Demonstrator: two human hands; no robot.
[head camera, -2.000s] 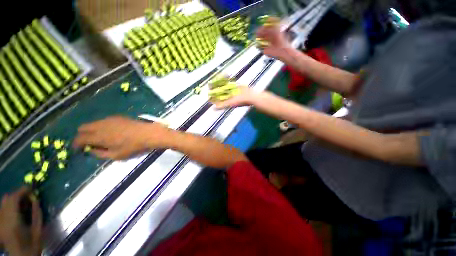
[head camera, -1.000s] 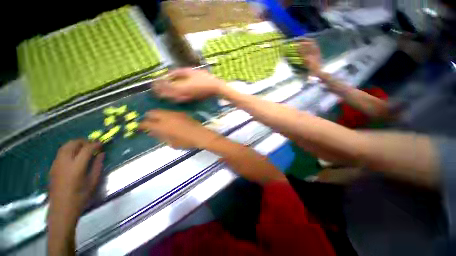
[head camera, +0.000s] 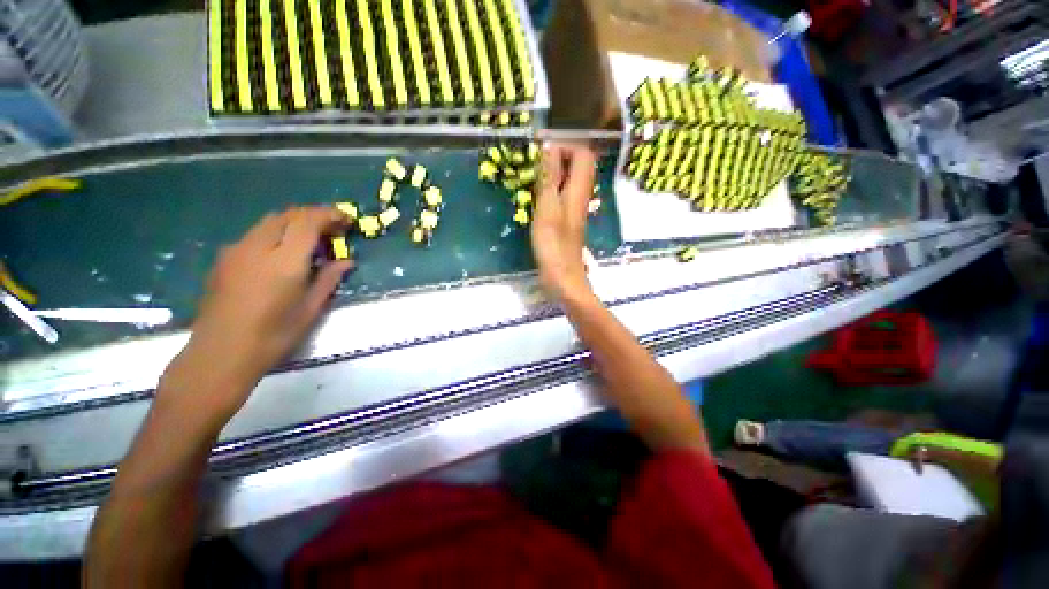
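Loose yellow-and-black transformers (head camera: 389, 216) lie in a curved cluster on the green bench. My left hand (head camera: 270, 282) is at the cluster's left end, with one transformer (head camera: 339, 246) between thumb and fingers. My right hand (head camera: 564, 219) stands on edge, fingers extended, against the right side of a small transformer pile (head camera: 506, 173); nothing shows in it. A tray of transformers in straight rows (head camera: 368, 58) lies behind the bench's back edge. A white sheet (head camera: 656, 219) right of my right hand bears more transformers (head camera: 713, 144), heaped in slanted rows.
The metal rail track (head camera: 460, 397) runs across in front of me under both forearms. Yellow-handled tools (head camera: 40, 188) and white strips (head camera: 109, 314) lie at left. A cardboard carton (head camera: 679, 35) and blue bin (head camera: 805, 86) stand behind. A red stool (head camera: 883, 347) is at right.
The view has swung right and levelled. The other person's reaching arms are gone from the bench. My right hand has moved from the loose cluster to a small pile farther right. My left hand stays beside the cluster.
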